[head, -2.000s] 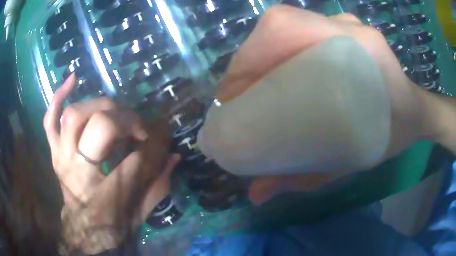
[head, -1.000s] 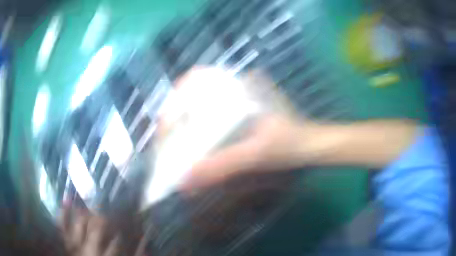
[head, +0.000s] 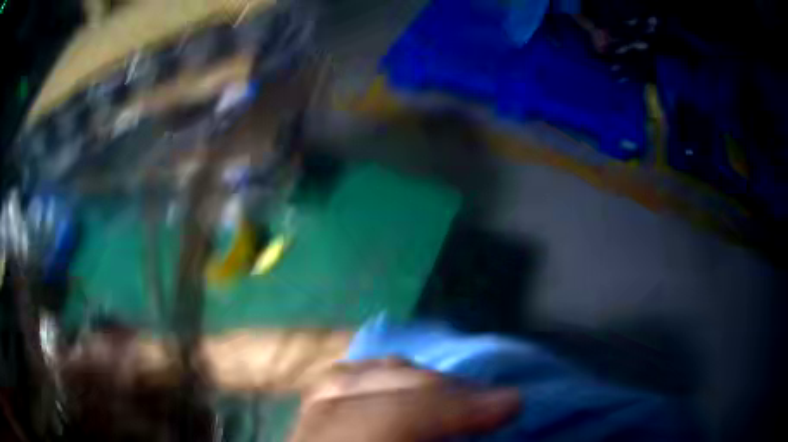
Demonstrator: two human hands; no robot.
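The view is turned to the right and strongly blurred. My right forearm runs leftward from a blue sleeve (head: 467, 354) across the bottom of the view. My right hand (head: 108, 367) is a dark blur at the lower left, and I cannot tell what it holds. My left hand (head: 389, 401) is at the bottom middle, cut off by the edge, at or over the right sleeve's cuff; whether it grips the cloth is unclear. The squeeze bottle and the trays of black parts cannot be made out.
A yellow tape roll (head: 233, 256) and a small yellow item (head: 270, 255) lie on the green mat (head: 380, 233). A blurred blue thing (head: 52, 233) is at the left. Tan boards (head: 138, 39) stand at the upper left. Beyond are grey floor (head: 605, 233) and blue pallets (head: 518, 78).
The view has swung right, away from the trays. The white bottle, held in my right hand before, no longer shows clearly. My left hand now appears beside my right sleeve.
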